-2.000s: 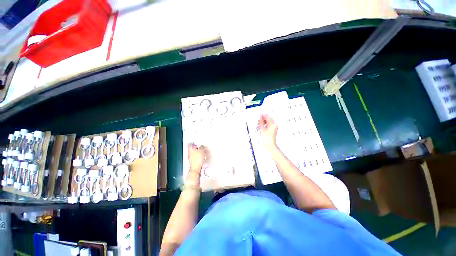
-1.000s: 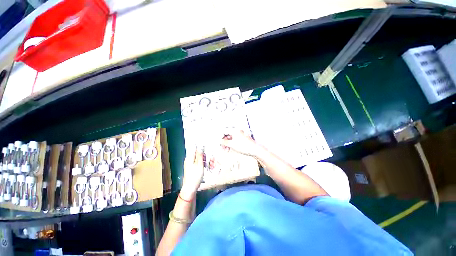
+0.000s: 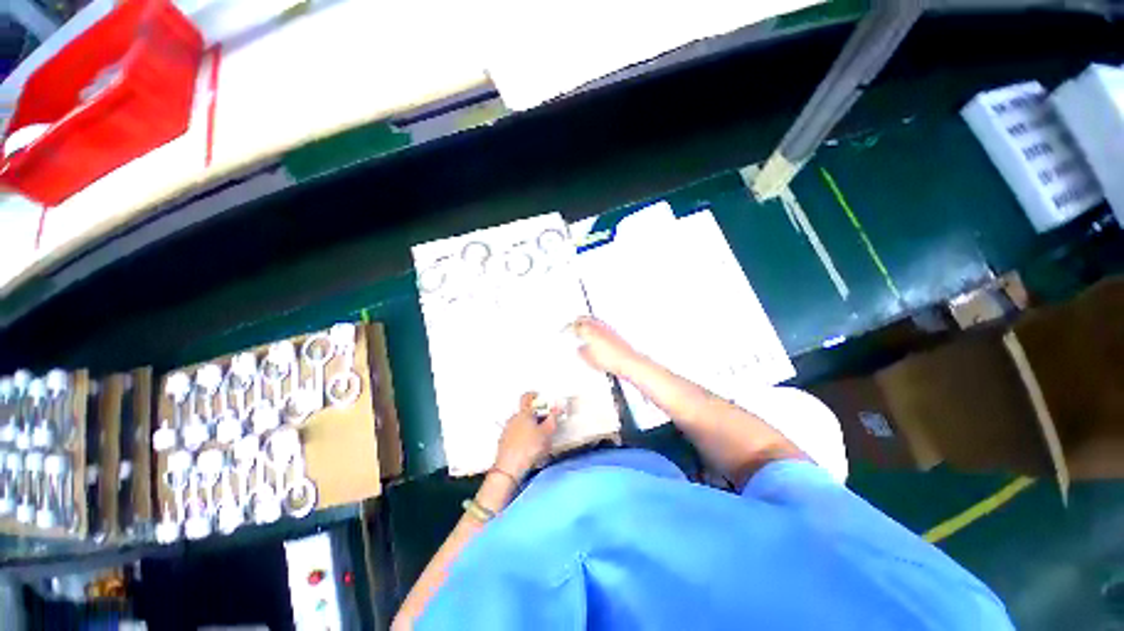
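A cardboard sheet (image 3: pixel 462 358), almost white in the glare, lies in front of me on the dark green bench. A few coiled cable assemblies (image 3: pixel 519 258) lie along its far edge. My left hand (image 3: pixel 528 434) is low over the sheet near its front edge, fingers bent; a small dark-and-light spot shows at the fingertips, too blurred to name. My right hand (image 3: pixel 599 344) is over the sheet's right side, fingers together; glare hides whether it holds anything. A white parts tray (image 3: pixel 703 302) lies right of the sheet, its small marks mostly washed out.
Coiled cable assemblies stand in rows on cardboard (image 3: pixel 342 446) at left. A red bin (image 3: pixel 105 99) is on the upper shelf. A slanted post (image 3: pixel 820 111) meets the bench at right. White spare trays (image 3: pixel 1033 154) are far right; an open carton (image 3: pixel 961 401) is below. A control panel (image 3: pixel 316 586) shows lower left.
My left hand has moved right and nearer my body, over the sheet's front part. My right hand moved from the tray to the sheet, then slightly away from my left hand. The view has shifted.
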